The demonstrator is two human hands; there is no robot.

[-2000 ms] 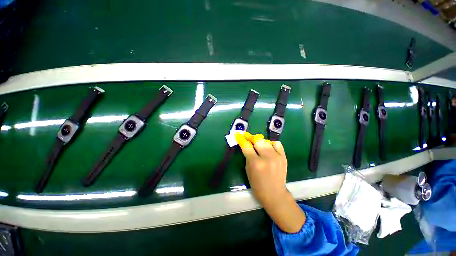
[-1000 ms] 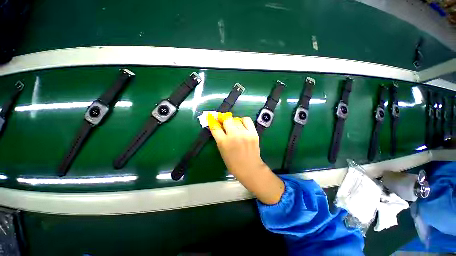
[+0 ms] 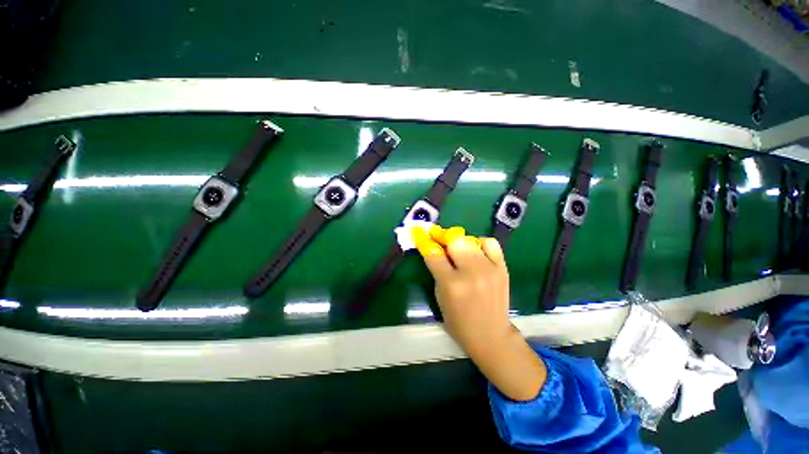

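Observation:
My right hand (image 3: 470,279) comes in from the lower right in a blue sleeve, with yellow-orange finger cots on the fingertips. It pinches a small white wipe (image 3: 410,237) at the lower edge of the case of one smartwatch (image 3: 422,214). That watch lies back up, its dark round sensor showing and part of its lower strap behind the wipe and hand. More smartwatches lie in a row on both sides, such as one at the left (image 3: 336,197) and one at the right (image 3: 511,209). My left hand is out of the picture.
The green conveyor belt runs between whitish rails (image 3: 222,353). On the bench at lower right are a bag of white wipes (image 3: 646,353), a loose white cloth (image 3: 702,383) and a whitish bottle with a shiny metal top (image 3: 723,339). Blue clothing (image 3: 785,377) shows beside them. A plastic-covered tray (image 3: 16,412) is at lower left.
Since one second ago the watches have shifted right in the picture. My right hand has moved right and slightly down with the wipe, and the case and sensor of the watch at it now show.

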